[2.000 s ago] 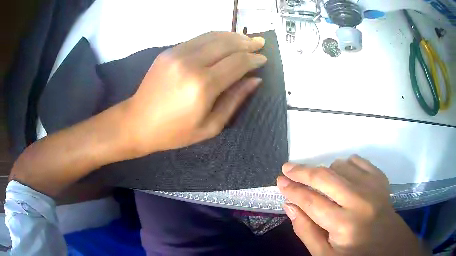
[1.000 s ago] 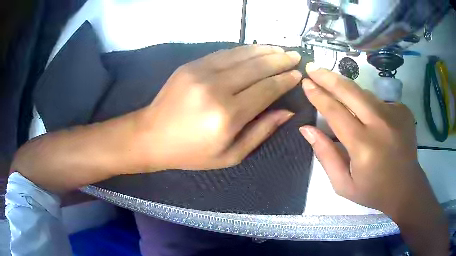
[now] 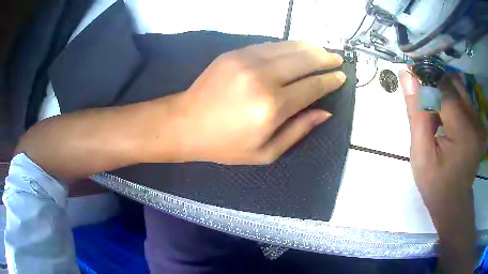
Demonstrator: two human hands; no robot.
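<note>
A dark fabric panel (image 3: 278, 187) lies on the white machine table, its right edge running down from the presser foot (image 3: 350, 52). My left hand (image 3: 257, 101) lies flat on the panel, fingers spread, fingertips close to the foot. Whether the needle is in the fabric cannot be told. My right hand (image 3: 447, 139) is off the fabric, at the right, around the pale cylinder (image 3: 429, 98) below the dark round knob (image 3: 428, 69). The machine parts partly hide its fingers, and whether they touch the cylinder is unclear.
The machine head (image 3: 444, 27) is at the upper right. A small patterned disc (image 3: 389, 81) lies on the bed beside the foot. A measuring tape (image 3: 214, 215) follows the curved front table edge. More dark fabric (image 3: 99, 59) lies at the left. Something blue (image 3: 112, 246) is below the table.
My right hand has left the fabric edge by the foot and moved right to the pale cylinder. My left hand and the panel appear farther right and slightly higher; the view has shifted too.
</note>
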